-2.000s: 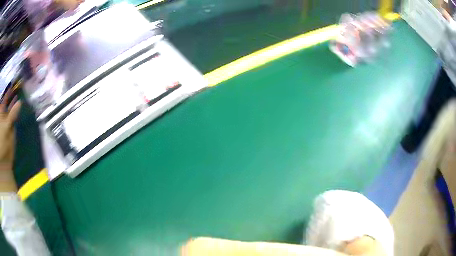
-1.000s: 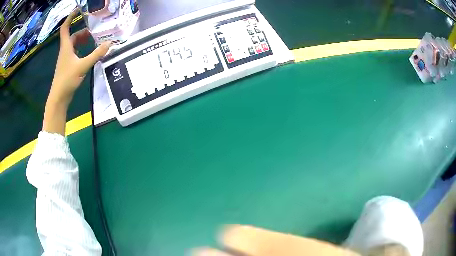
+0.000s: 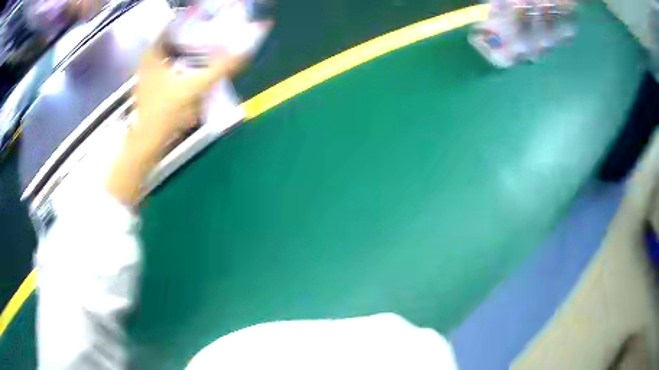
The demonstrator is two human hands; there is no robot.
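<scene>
My left hand [image 3: 170,97] is blurred and reaches up over the white weighing scale [image 3: 83,159] at the upper left, with its sleeve across the scale's left part. It holds a clear smartwatch pack [image 3: 217,32] between fingers and thumb, raised above the scale's right end. The scale display and keypad are mostly hidden behind the hand and sleeve. A close row of waiting clear packs [image 3: 522,32] stands on the green surface at the upper right, blurred. Only my right white sleeve shows at the bottom edge; my right hand is not visible.
The green bench surface [image 3: 347,195] has a yellow edge strip [image 3: 361,54] with a darker green area beyond. A white panel is at the top right corner. At the right edge are a dark object, a blue area and beige fabric, all blurred.
My left hand has lifted the pack off the scale and moved right with it. The view has turned right, so the scale sits further left. My right hand has left the picture.
</scene>
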